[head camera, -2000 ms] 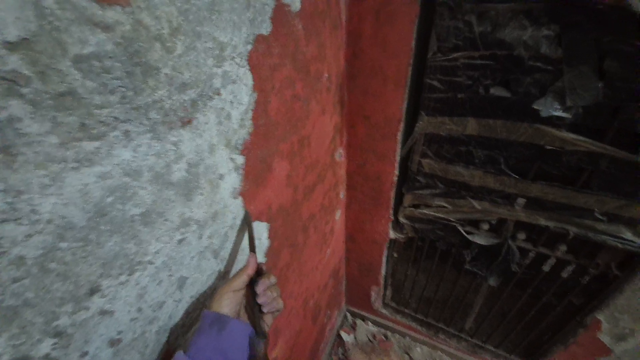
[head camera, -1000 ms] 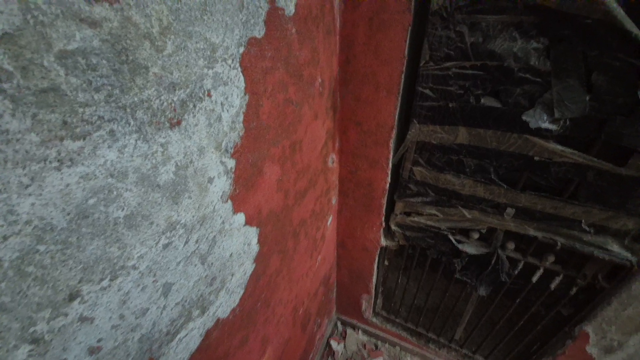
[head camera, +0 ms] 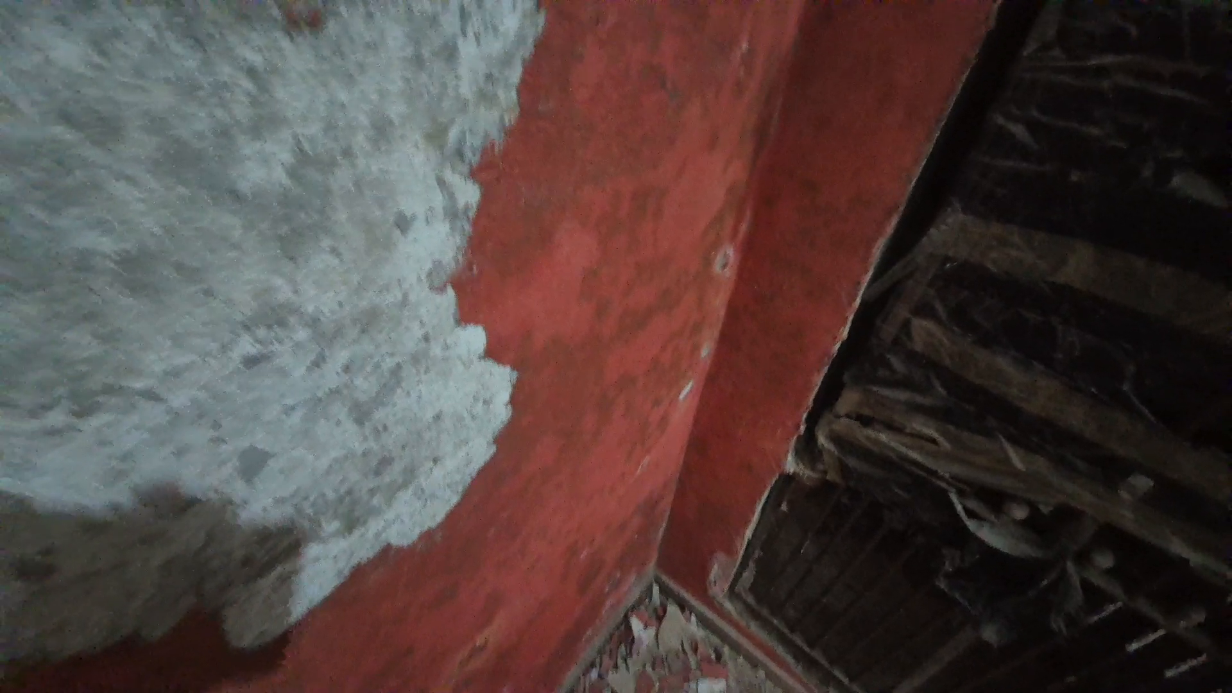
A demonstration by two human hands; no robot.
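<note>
Neither of my hands is in view. The wall on the left bears red paint (head camera: 568, 327), and beside it lies a large bare patch of grey-white plaster (head camera: 318, 318) with a ragged edge. A dark shadow (head camera: 144, 568) falls over the lower left of the wall; what casts it is hidden. Small pale chips mark the red paint near the wall's inner corner. No tool shows in the frame.
Beyond the corner, a narrow red wall strip (head camera: 770, 385) borders a dark opening with rough wooden boards (head camera: 1020, 462) and thin bars (head camera: 847, 577). Paint and plaster flakes (head camera: 664, 645) litter the floor at the bottom of the corner.
Two seconds ago a hand in a purple sleeve held a thin tool at the plaster edge; it has left the view. A shadow has come onto the lower left wall. The view has tilted.
</note>
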